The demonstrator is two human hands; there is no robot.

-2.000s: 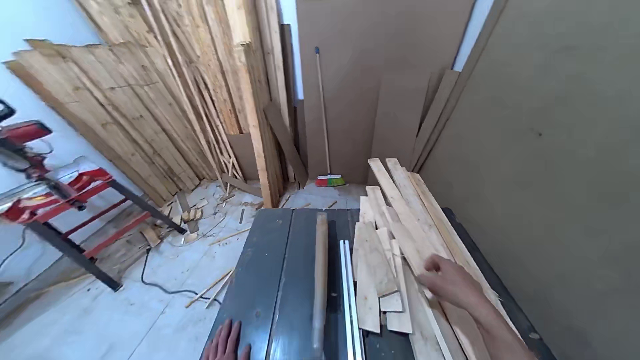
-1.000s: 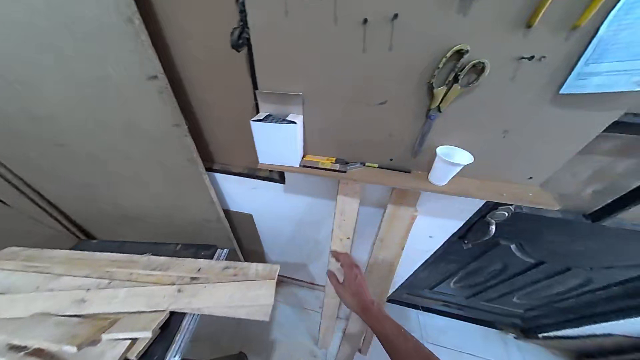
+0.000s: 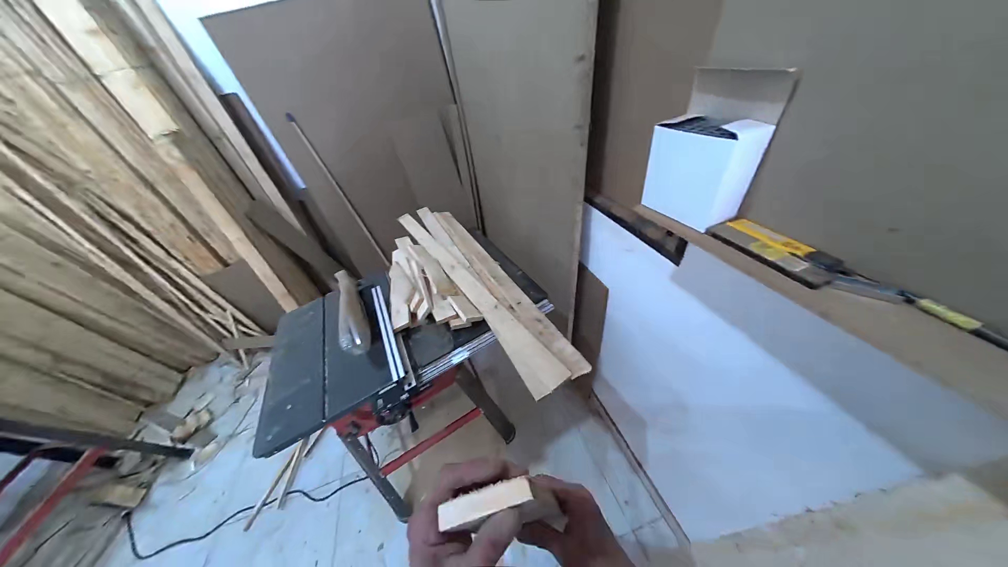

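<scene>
Low in the view, my left hand grips a wooden board, whose sawn end faces me. My right hand holds the same board from the right side; the rest of its length is hidden by the hands and the frame's edge. Beyond them stands a table saw with a dark top and red frame. A clear blade guard and a metal rip fence lie along its top. Long boards and short wood offcuts are piled on its right side, the long ones overhanging the near edge.
At the right a ledge carries a white box, a yellow-and-black packet and a slim tool. Tall planks lean at the left. A black cable and thin wood strips lie on the floor.
The view has swung left from the ledge back toward the saw. A second ago my right hand reached toward upright boards below the ledge; now both hands are on a board.
</scene>
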